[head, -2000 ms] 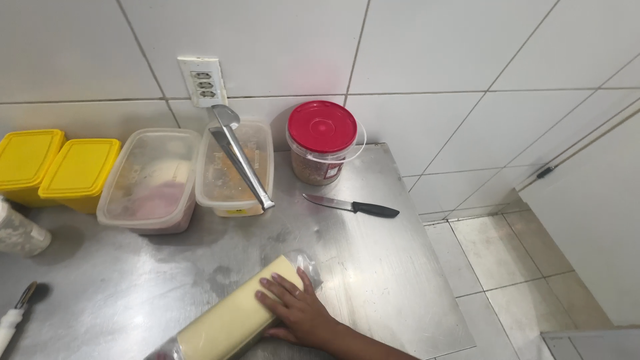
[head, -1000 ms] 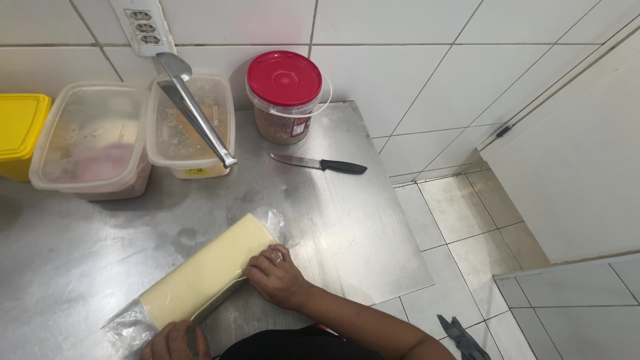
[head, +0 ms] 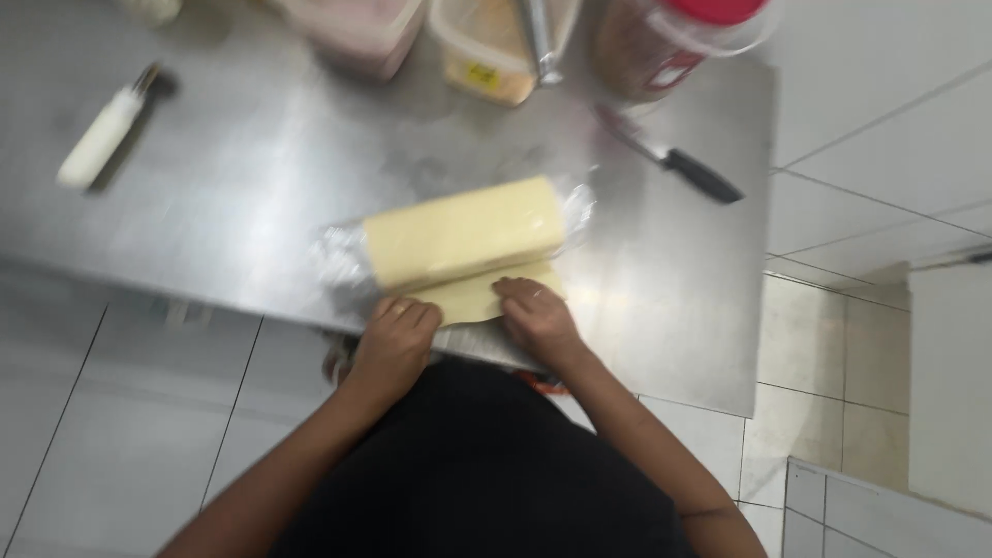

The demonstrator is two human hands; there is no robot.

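Observation:
A pale yellow block, apparently sliced cheese (head: 465, 229), lies on the steel table with clear plastic film (head: 341, 254) bunched at both ends. Along its near side a thin pale yellow flap, perhaps a slice (head: 473, 304), sticks out toward the table's front edge. My left hand (head: 399, 333) grips the flap's left end with curled fingers. My right hand (head: 535, 314) pinches it nearer its right end, thumb and fingertips bent over it. Whether film lies between fingers and flap cannot be told.
A black-handled knife (head: 701, 177) lies at the right. Behind stand a red-lidded bucket (head: 643, 54) and clear plastic tubs (head: 488, 58), one with metal tongs across it. A white-handled tool (head: 101, 143) lies at the left. The steel table's edge (head: 753, 341) runs down the right.
The view has swung down and left. Both hands are now on a flap at the block's near side; a second ago they were at the block's two ends and no flap was plain.

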